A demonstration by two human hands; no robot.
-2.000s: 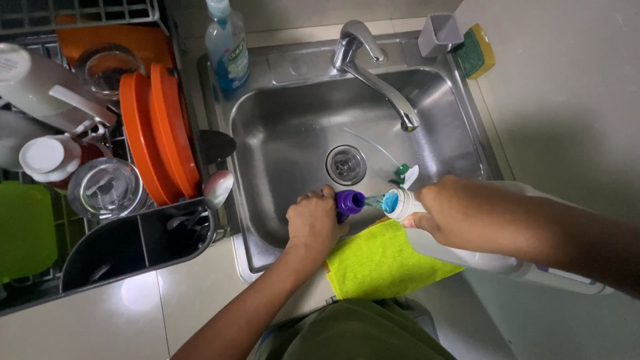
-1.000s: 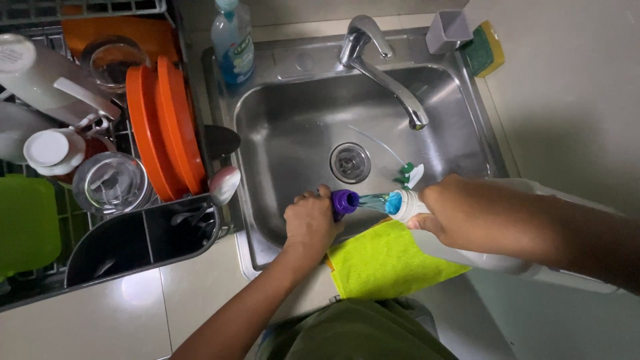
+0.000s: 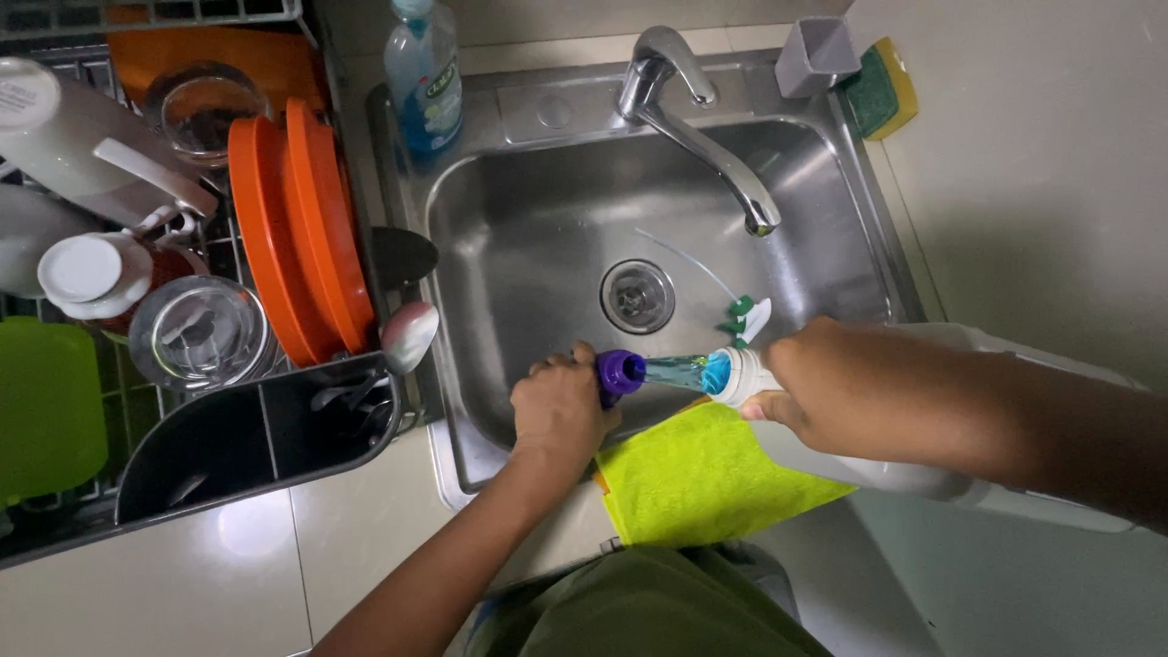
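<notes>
My left hand [image 3: 561,401] grips a purple bottle [image 3: 622,370] by its neck over the near side of the stainless steel sink [image 3: 538,237]; the bottle's body is mostly hidden by the hand. Around the neck of a large white jug [image 3: 844,464] my right hand [image 3: 794,383] is closed, holding the jug tilted. A stream of bluish liquid [image 3: 675,370] runs from the jug's mouth to the purple bottle's mouth. Just beyond the jug's mouth, a green and white spray trigger [image 3: 746,318] with a thin tube lies in the sink, right of the drain [image 3: 637,297].
A chrome faucet [image 3: 707,151] reaches over the sink. Behind are a blue soap bottle [image 3: 424,82], a grey holder [image 3: 815,59] and a sponge [image 3: 881,89]. A yellow-green cloth [image 3: 712,479] hangs over the front edge. At left, a dish rack [image 3: 265,493] holds orange plates [image 3: 301,237], mugs and glasses.
Both hands keep nearly the same place and grip. Liquid runs between the two mouths in all the frames.
</notes>
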